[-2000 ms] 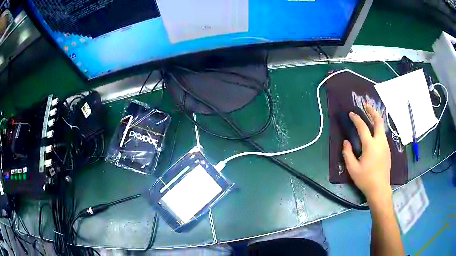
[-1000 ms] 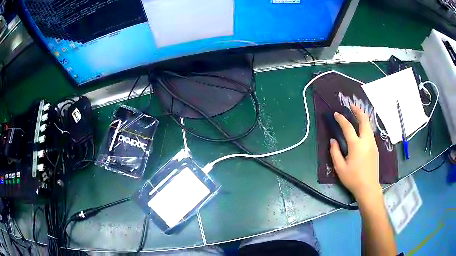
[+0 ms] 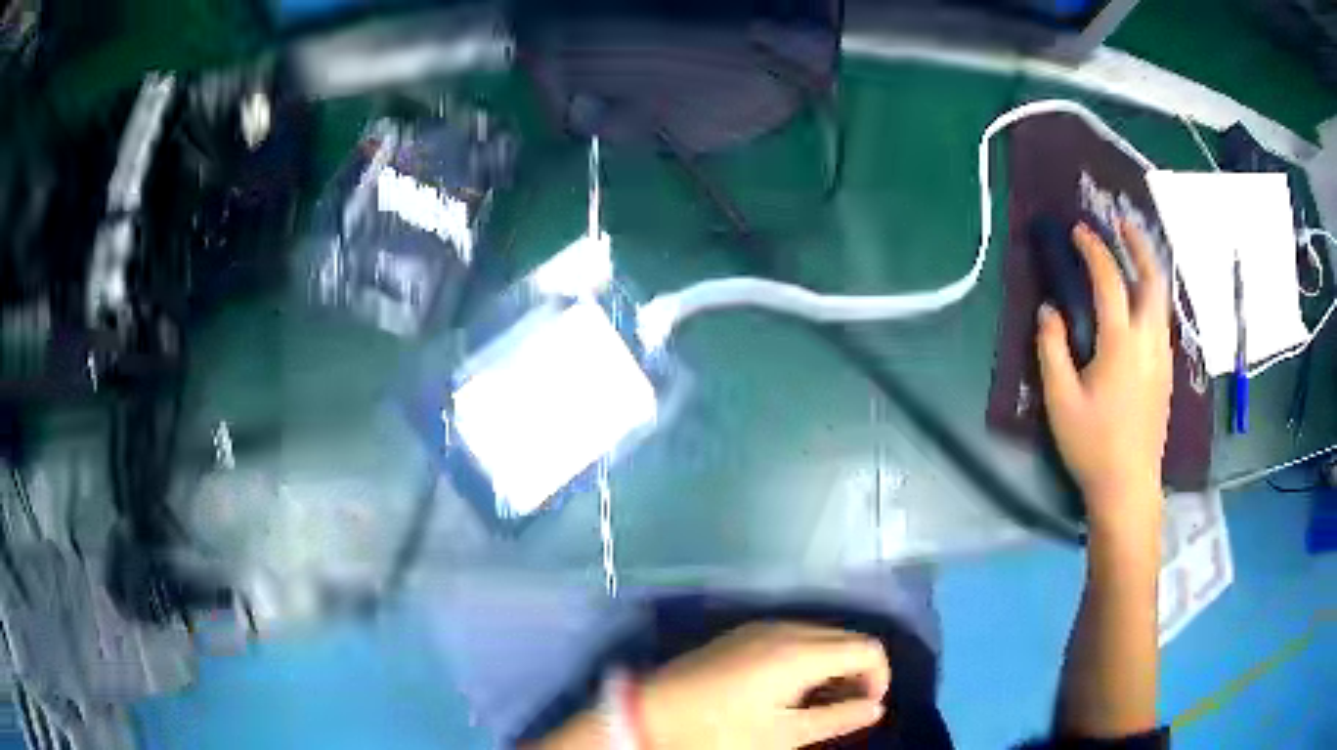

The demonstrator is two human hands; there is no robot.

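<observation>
My right hand (image 3: pixel 1117 352) rests over the black computer mouse (image 3: pixel 1066 286) on the dark mouse pad (image 3: pixel 1026 359). My left hand (image 3: pixel 770 686) is at the bottom, in front of the bench edge over my lap, fingers curled; blur hides whether it holds anything. The display device (image 3: pixel 554 407) lies on the green bench with its screen glowing white, its outline blurred. The white cable (image 3: pixel 836 305) is plugged into its upper right corner and curves over to the pad.
A wrapped black device (image 3: pixel 411 220) lies at the left, blurred. Black cable bundles (image 3: pixel 147 440) are at the far left. A thick black cable (image 3: pixel 938 432) crosses the bench. A paper sheet (image 3: pixel 1232 264) with a blue pen (image 3: pixel 1242 396) is at the right. The monitor base (image 3: pixel 689 66) is at the top.
The view has tilted down, so the bench sits higher and the monitor screen is mostly out of view. My left hand has come into view at the bottom. My right hand stays on the mouse.
</observation>
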